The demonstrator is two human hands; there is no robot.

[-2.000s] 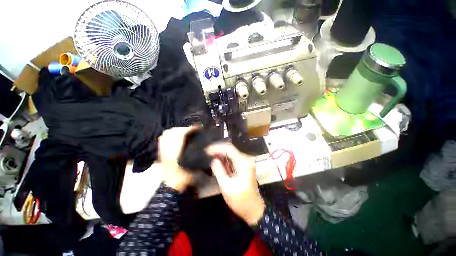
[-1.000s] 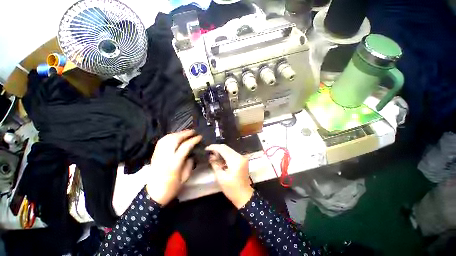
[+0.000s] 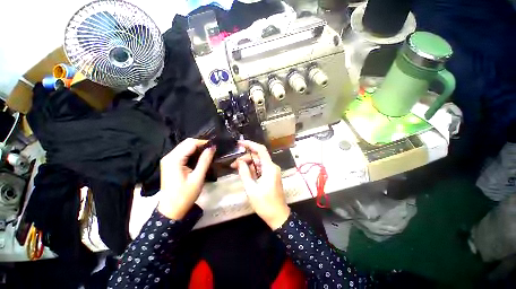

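Observation:
The cream-white overlock machine (image 3: 288, 84) stands in front of me with its presser foot and needle area (image 3: 236, 115) at the left of its head. A small black fabric piece (image 3: 226, 150) lies just below the needle area. My left hand (image 3: 184, 178) pinches its left side between thumb and fingertips. My right hand (image 3: 261, 183) is at its right end with fingers curled, and a small dark object (image 3: 257, 169) shows within it, partly hidden. More black garment cloth (image 3: 107, 141) is heaped left of the machine.
A desk fan (image 3: 120, 55) and thread spools (image 3: 63, 71) are at the back left. Orange-handled scissors (image 3: 34, 242) lie at the left table edge. A red cord (image 3: 321, 185) hangs over the front edge. A green flask (image 3: 412, 76) stands right of the machine.
Both hands have moved up towards the needle area. The bunched black cloth between them is now a small piece stretched flat below the presser foot. The view has shifted slightly.

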